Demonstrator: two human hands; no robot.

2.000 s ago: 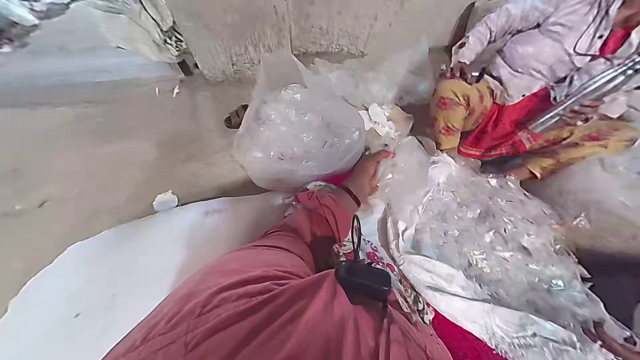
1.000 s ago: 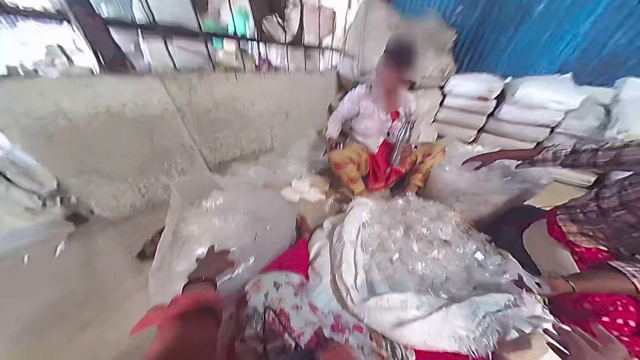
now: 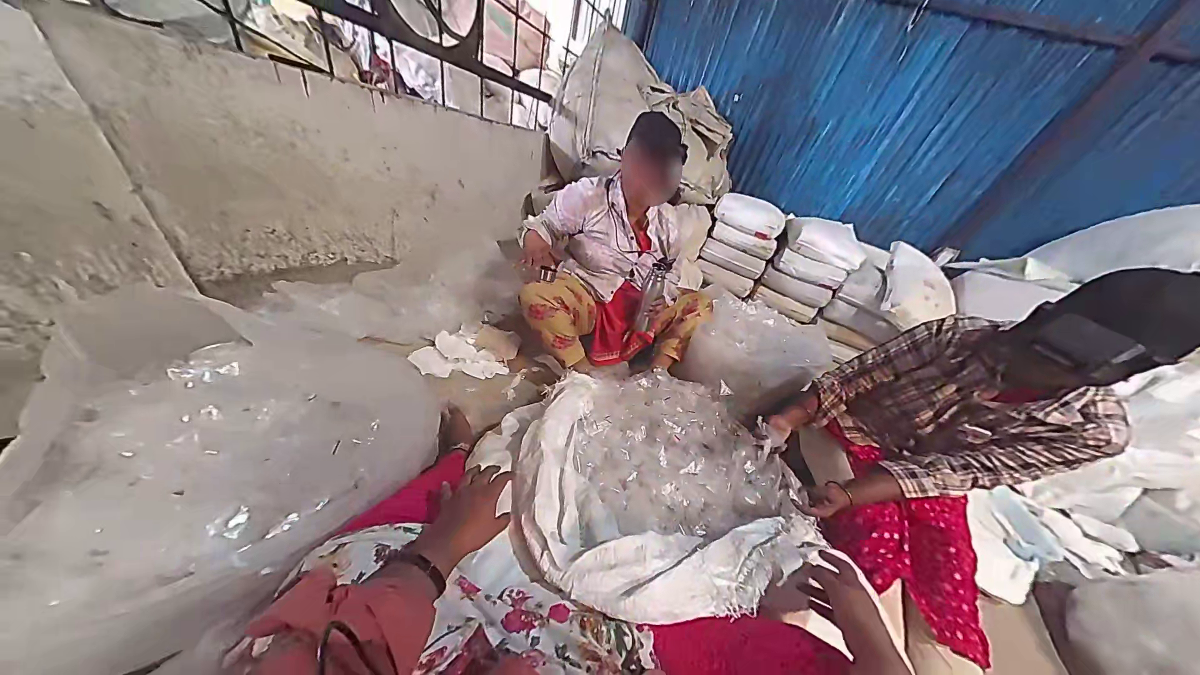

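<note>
A white woven sack (image 3: 647, 581) with its rim rolled down stands before me, full of clear plastic scraps (image 3: 675, 450). My left hand (image 3: 473, 511), a dark band at the wrist, lies at the sack's left side, holding nothing that I can see. My right hand (image 3: 834, 600) is at the sack's lower right edge with fingers apart. A large translucent bag of clear plastic (image 3: 216, 450) lies at the left. Floral cloth (image 3: 525, 609) covers my lap.
A person (image 3: 614, 253) squats beyond the sack, holding a metal bottle (image 3: 650, 295). Another person in a checked shirt (image 3: 966, 403) reaches to the sack's right side. White paper scraps (image 3: 464, 353), stacked white sacks (image 3: 750, 244), a concrete wall (image 3: 281, 159) and blue corrugated sheeting (image 3: 844, 122) surround us.
The view has swung up and right. My left hand has gone from the translucent bag to the side of the open sack. The checked-shirt person's far hand has come down to the scraps.
</note>
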